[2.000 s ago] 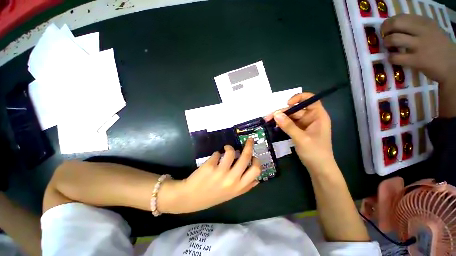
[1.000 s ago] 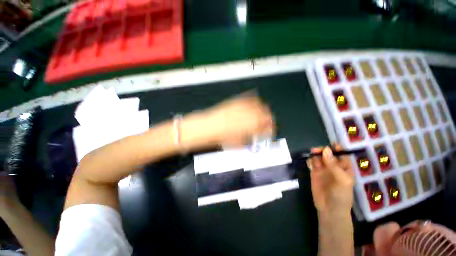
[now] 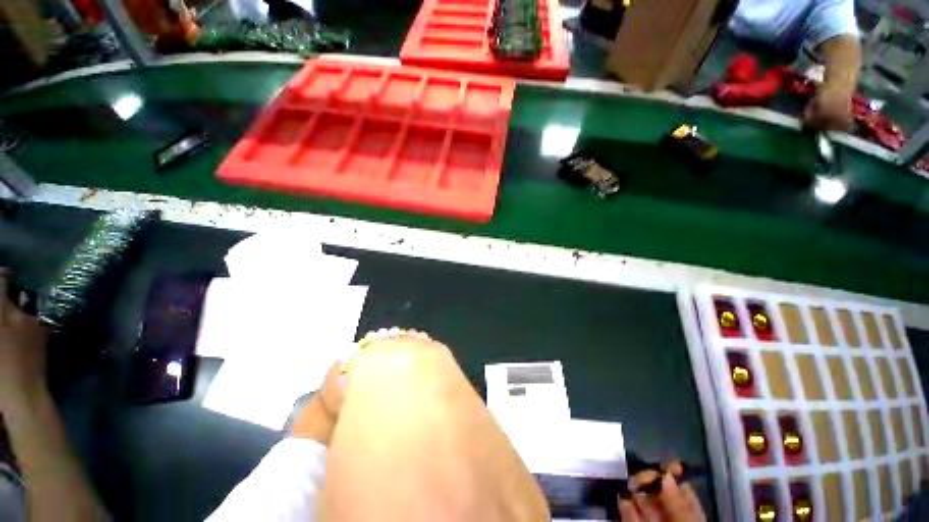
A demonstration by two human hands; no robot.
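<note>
My left hand (image 3: 423,438) is large and close to the camera at bottom centre, with a beaded bracelet along its upper edge; its fingers are not visible. My right hand (image 3: 667,500) is cut off by the bottom edge and holds a dark tweezer-like stick (image 3: 652,477). The label sheet (image 3: 528,389) with a grey printed block lies above a white paper strip (image 3: 581,449). A dark glossy band (image 3: 586,497) shows below the strip. The left hand hides part of these papers. No phone unit shows on the visible part of the strips.
Loose white sheets (image 3: 280,331) and a dark closed phone (image 3: 168,342) lie left. The foam tray (image 3: 718,393) with red-and-gold parts is right. Beyond the white rail (image 3: 448,245), the green belt carries a red tray (image 3: 357,189) and several phone units (image 3: 591,173). Another person's arm reaches over the belt.
The view has tilted up towards the belt. My left hand, first on the phone unit, swept forward and is now near the camera. The phone unit has left the strips. My right hand keeps the stick.
</note>
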